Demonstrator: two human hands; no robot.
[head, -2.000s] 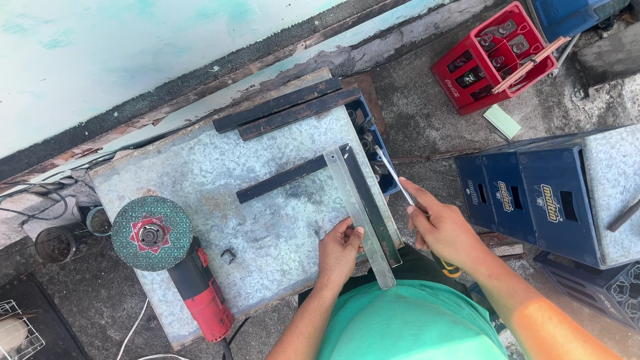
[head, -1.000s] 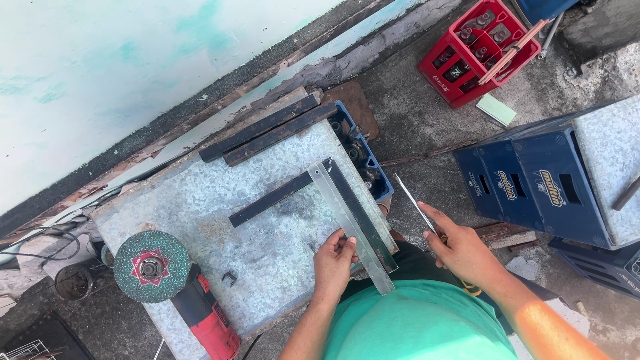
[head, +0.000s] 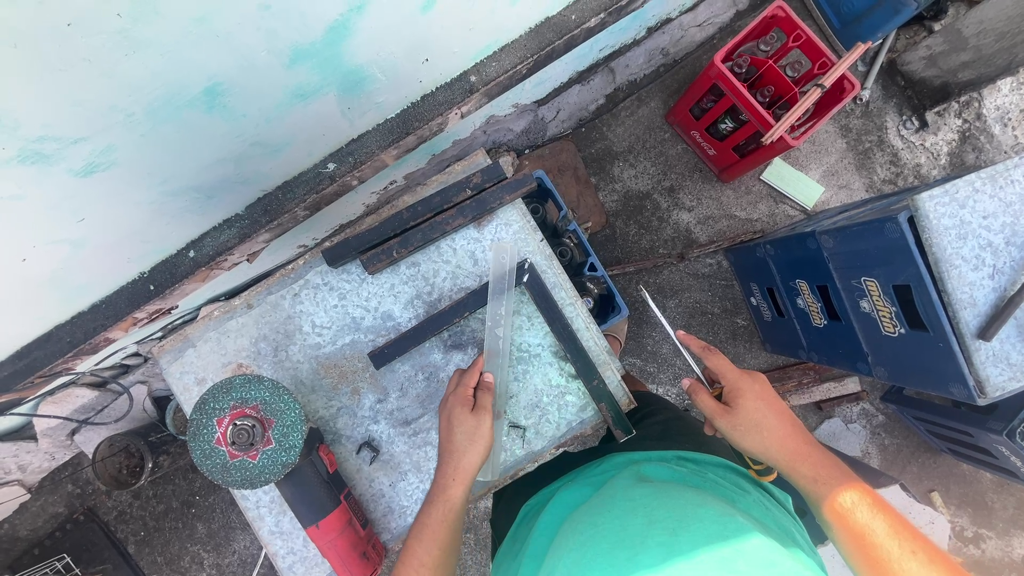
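My left hand [head: 466,420] grips a flat translucent ruler [head: 498,344] by its edge, over the galvanized sheet-metal tabletop [head: 432,432]. The ruler's far end crosses one of two dark metal bars [head: 432,324] that meet in a corner; the other bar [head: 576,352] runs along the table's right edge. My right hand [head: 732,400] holds a thin, pointed metal tool [head: 672,332] with a yellow and black handle, off the table to the right. A red and black angle grinder [head: 320,488] with a green patterned disc [head: 247,432] lies at the table's left.
Two more dark metal bars [head: 448,224] lie at the table's back edge, beside a blue crate of bottles [head: 604,276]. A red bottle crate [head: 724,128] stands at the upper right, with stacked blue crates [head: 848,296] below it. Small dark metal pieces [head: 369,451] lie near the grinder.
My left hand has shifted the ruler left, off the right-hand bar, and turned it more upright in view. My right hand still holds the pointed tool beside the table.
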